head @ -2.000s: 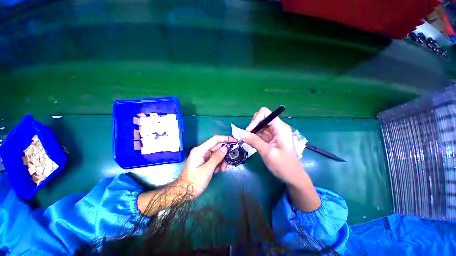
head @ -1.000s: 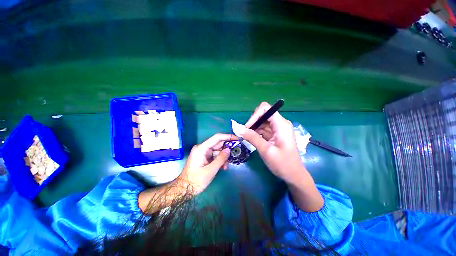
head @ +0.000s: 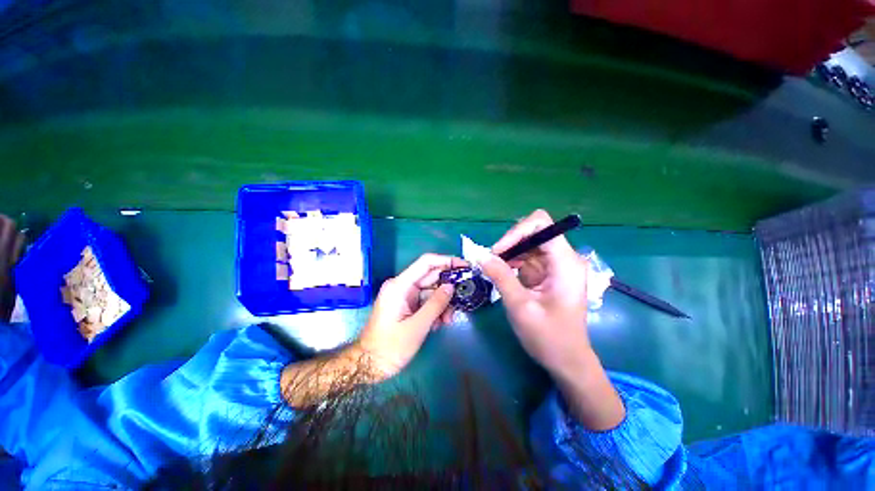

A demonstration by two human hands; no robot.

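Note:
My left hand holds a small round black electronic unit between thumb and fingers at the centre. My right hand grips dark pen-like tweezers, their back end pointing up and right. Their tips are hidden by the fingers and the unit. A white paper scrap sticks up by my right thumb, just above the unit. A blue bin with pale pads stands left of my hands.
A second blue bin with beige pads is at far left, near part of another person's hand. A dark pointed tool and crumpled clear plastic lie right. Ribbed clear trays stand far right. A red crate and small black units are beyond.
The whole view has shifted, so the bins and hands appear further right. Both hands keep their hold on the unit and tweezers. Part of another person's hand now shows at the left edge.

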